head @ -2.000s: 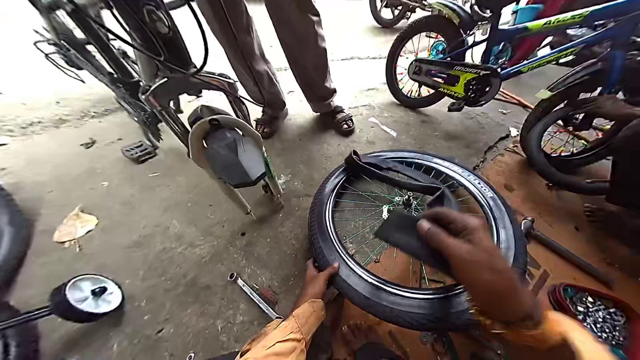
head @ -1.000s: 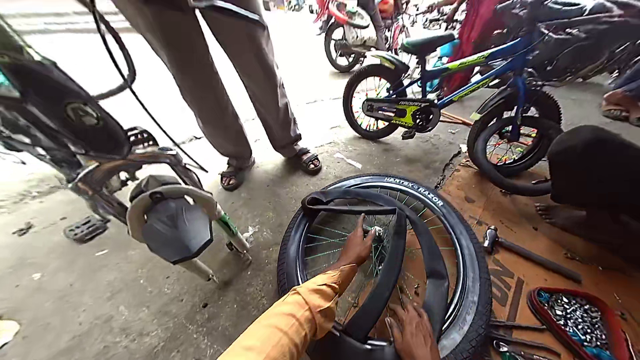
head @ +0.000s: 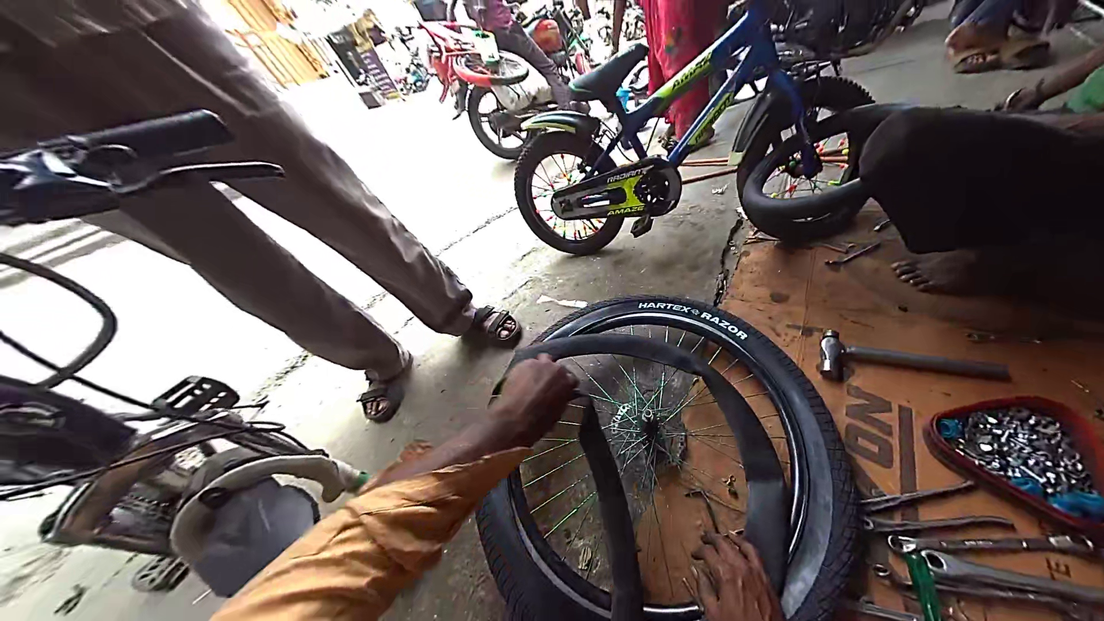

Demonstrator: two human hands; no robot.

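A bicycle wheel with a black Hartex tyre (head: pixel 832 483) lies flat on the ground, partly over brown cardboard. A flattened black rubber inner tube (head: pixel 743 423) is looped over its spokes and hub (head: pixel 649 418). My left hand (head: pixel 536 392) is closed on the tube at the wheel's upper left side. Low on the wheel, my right hand (head: pixel 733 573) rests beside the tube's right stretch with its fingers spread; whether it touches the tube, I cannot tell. The lower end of the tube runs out of view.
Right of the wheel lie a ball-peen hammer (head: pixel 918 362), a red tray (head: pixel 940 431) of small metal parts and several spanners (head: pixel 992 545). A person in trousers (head: pixel 345 233) stands at left near a bicycle handlebar (head: pixel 129 164). A child's bicycle (head: pixel 638 185) stands behind; another person sits at right.
My left hand has gone from near the hub to the wheel's upper left and closed on the tube. The tube is spread into a wider loop. The view has moved.
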